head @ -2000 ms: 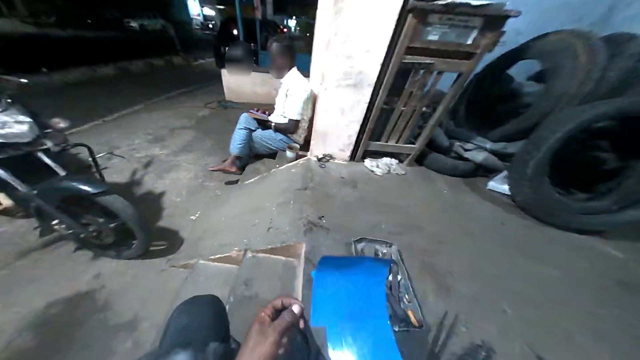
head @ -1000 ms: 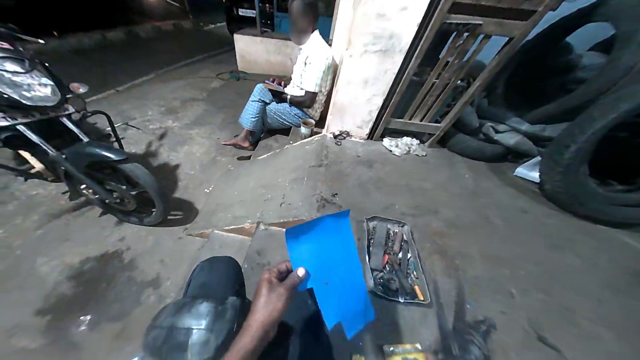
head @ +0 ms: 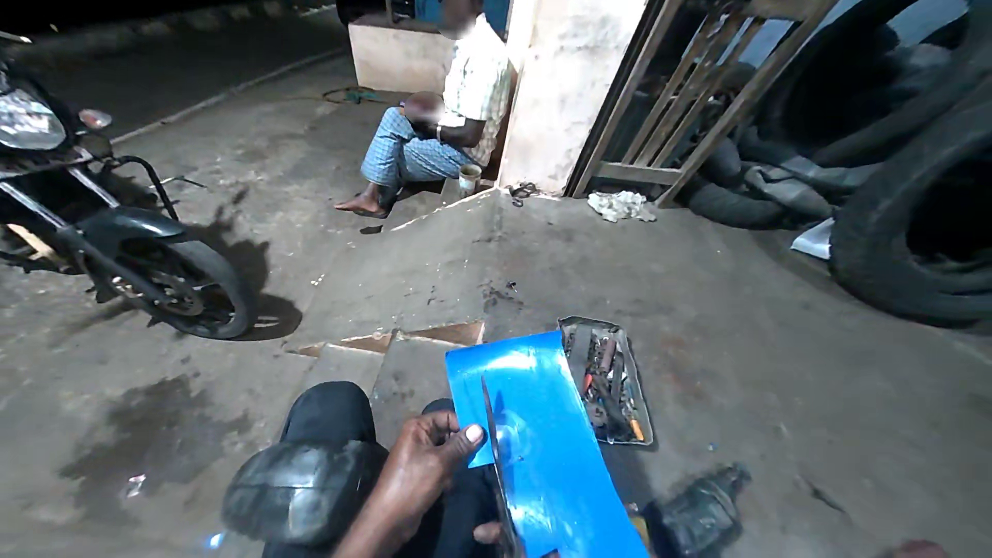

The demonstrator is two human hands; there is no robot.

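A glossy blue sheet (head: 542, 434) is above my knees, pinched at its left edge between the thumb and fingers of my left hand (head: 434, 453). Dark scissors (head: 496, 442), blades pointing up and away, lie along the sheet just right of my left thumb. Only a fingertip of my right hand (head: 487, 532) shows, beside the lower part of the scissors; the rest is hidden under the sheet or below the view. A metal tray (head: 647, 422) of hand tools sits on the ground just right of the sheet.
A motorcycle (head: 155, 248) stands at the left. A person (head: 473, 93) sits against a pillar (head: 573, 85), near a cup (head: 469, 180). Large tyres (head: 876, 248) and a wooden frame (head: 682, 101) are at the right. A dark plastic bag (head: 701, 508) lies near the tray.
Scissors now show against the blue sheet, where none were seen one second ago. The sheet has turned and partly covers the tray's left edge. My left hand still pinches its left edge.
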